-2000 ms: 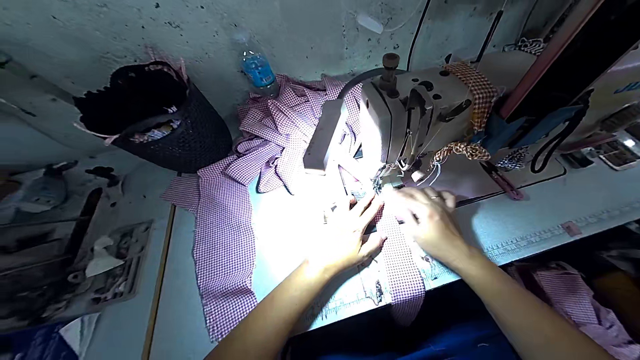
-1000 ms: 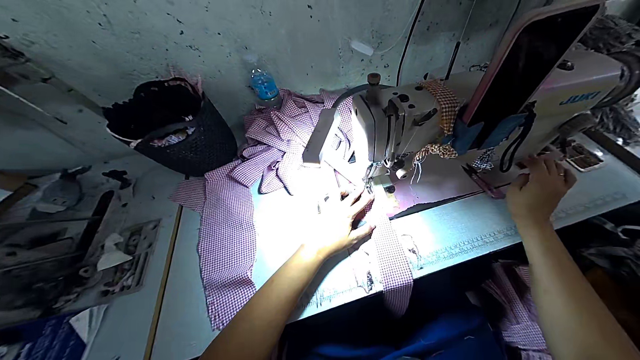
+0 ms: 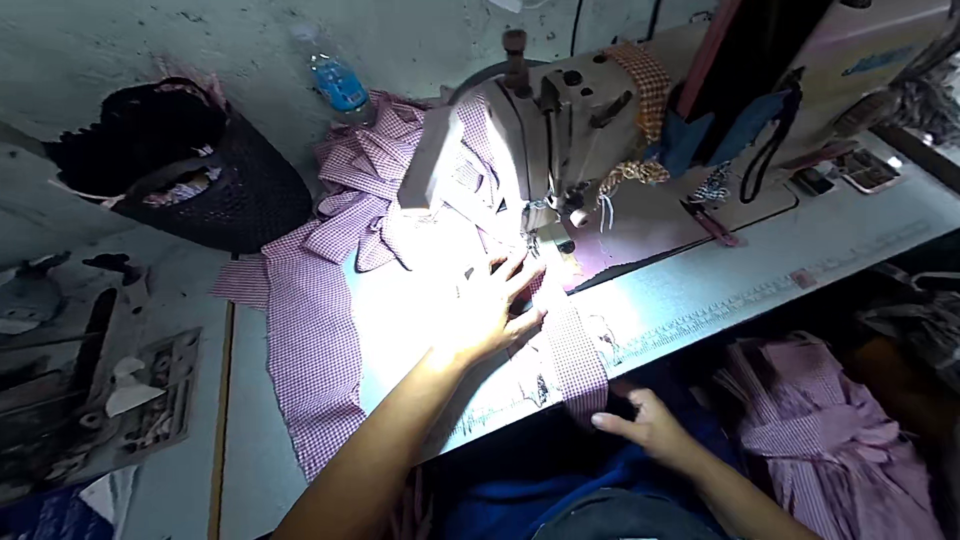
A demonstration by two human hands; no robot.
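Observation:
My left hand (image 3: 491,307) lies with fingers spread on gingham fabric just in front of the needle area of a sewing machine (image 3: 555,127). From there a red-and-white gingham strip (image 3: 571,345) runs down over the table's front edge. At that edge my right hand (image 3: 649,424) is beside the strip's lower end, thumb and fingers apart; whether it touches the cloth is not clear. Behind the presser foot, gathered gingham cloth (image 3: 375,165) is heaped, and a long piece (image 3: 311,352) hangs forward from it at the left. Glare hides detail around the left fingers.
A black woven basket (image 3: 255,187) and a plastic bottle (image 3: 339,84) stand by the wall. Thread snips (image 3: 712,225) lie right of the needle. A phone (image 3: 739,67) is fixed to the machine. Bundled gingham pieces (image 3: 832,435) lie below the table at the right.
My right hand was near the needle, then at the far right of the table; now it is at the front edge by the strip. My left hand stays near the needle.

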